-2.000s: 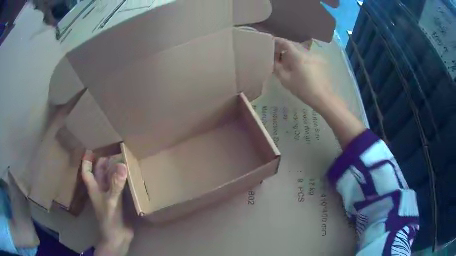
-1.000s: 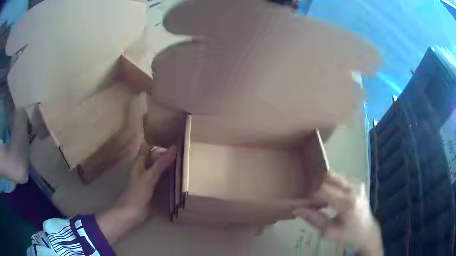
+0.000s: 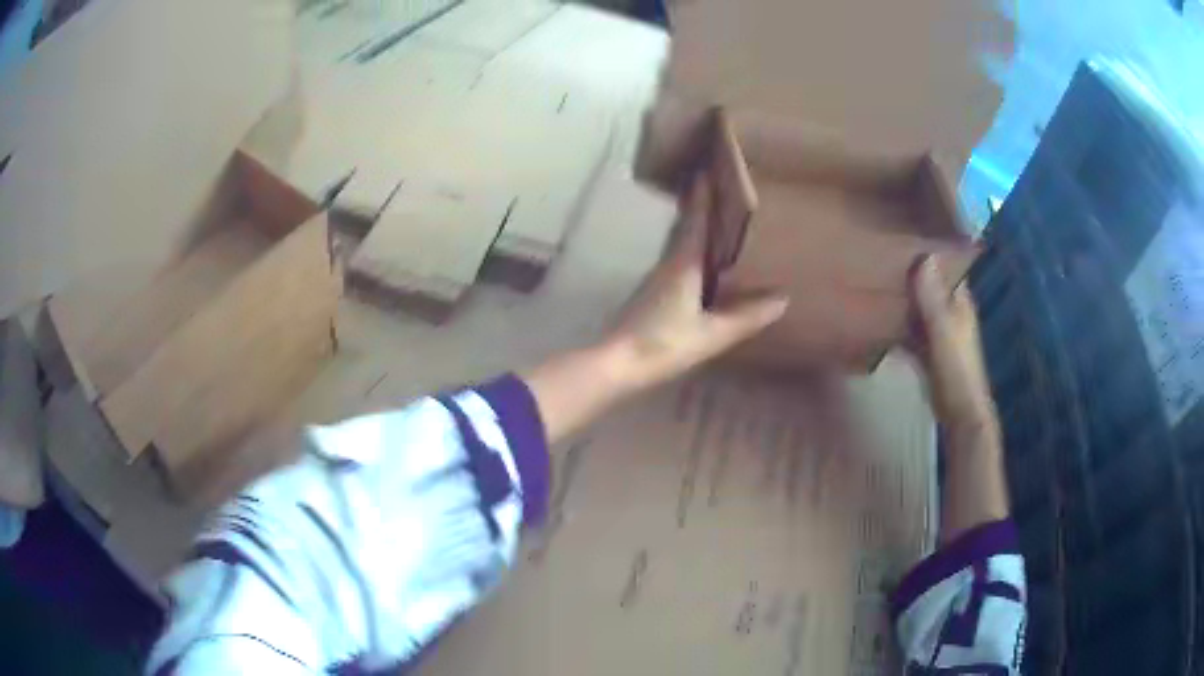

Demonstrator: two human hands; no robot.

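A brown mailer box (image 3: 832, 284) is at the upper right, its lid flap (image 3: 838, 66) standing open behind it and blurred. The box may be several nested boxes; its left end shows layered edges. My left hand (image 3: 680, 297) holds its left end, fingers behind the end wall and thumb on the front wall. My right hand (image 3: 940, 310) grips the right front corner, thumb on the front. Some fingers of both hands are hidden by the box.
A neighbouring open box (image 3: 218, 357) stands at the left, beside another person's arm (image 3: 19, 423). Stacked flat box blanks (image 3: 436, 225) lie at the far middle. A printed carton sheet (image 3: 660, 555) covers the table. Dark stacked material (image 3: 1109, 396) is beyond the right edge.
The box has moved from the centre to the far right, held in both hands. The flat blanks now show behind where it was. Earlier, my right hand was at the lid's right end.
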